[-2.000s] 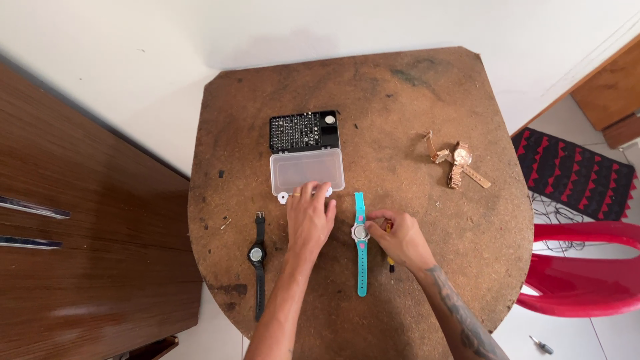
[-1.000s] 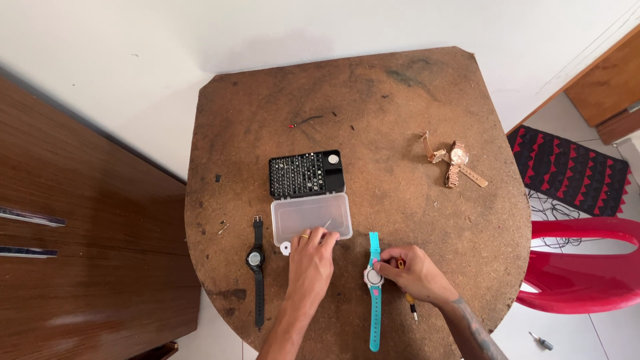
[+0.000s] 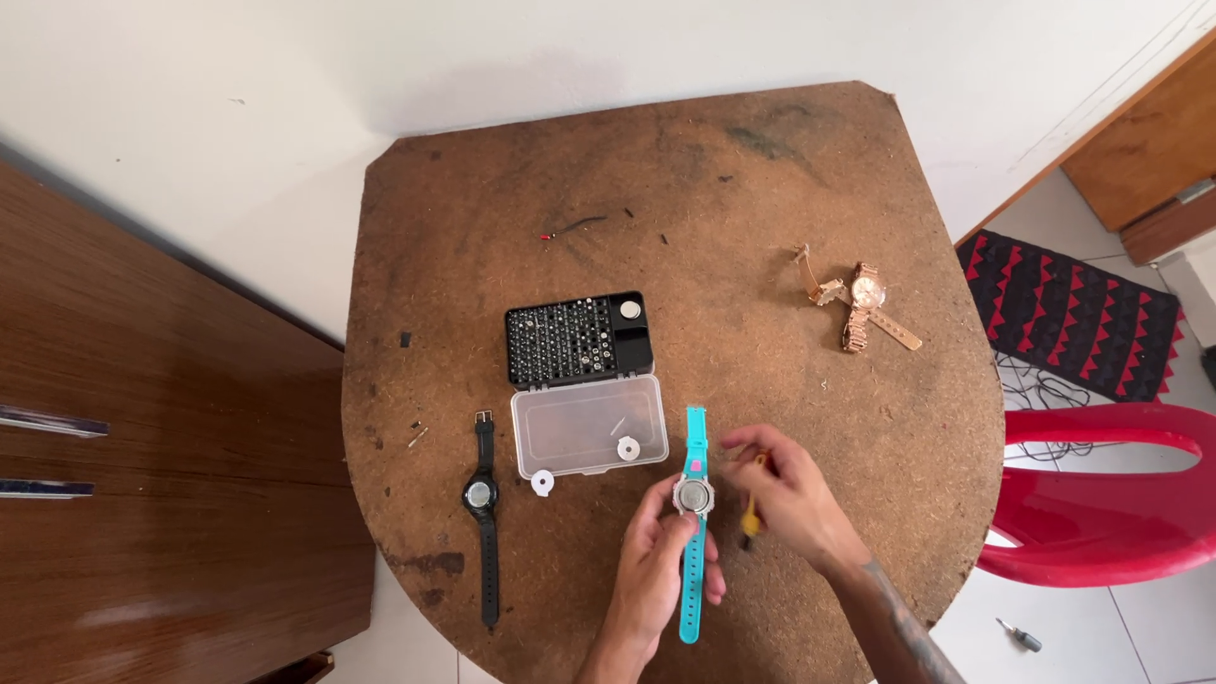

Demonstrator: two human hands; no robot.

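My left hand (image 3: 655,560) grips a turquoise wristwatch (image 3: 694,496) by its case, case back up, with the strap stretched out lengthwise. To the right of the watch, my right hand (image 3: 784,489) has curled fingers around a small screwdriver with a yellow handle (image 3: 750,521), tip pointing down. A hinged plastic case of tiny screws (image 3: 570,342) lies beyond the hands; a round silver cell (image 3: 630,310) sits in one compartment. Its clear lid (image 3: 570,427) holds a white disc (image 3: 628,448) and a thin pin. A second white disc (image 3: 542,483) touches the lid's front edge.
A black wristwatch (image 3: 481,494) lies face down or up, cannot tell, at left. Rose-gold watches or straps (image 3: 865,293) lie at the right. A red-tipped black piece (image 3: 575,227) is farther back. Beside the wooden table (image 3: 760,380) stands a red chair (image 3: 1111,560); a screwdriver (image 3: 1019,635) is on the floor.
My left hand has moved from the clear lid to the turquoise watch and taken hold of it. My right hand has come off the watch, to its right. A white disc now shows inside the lid.
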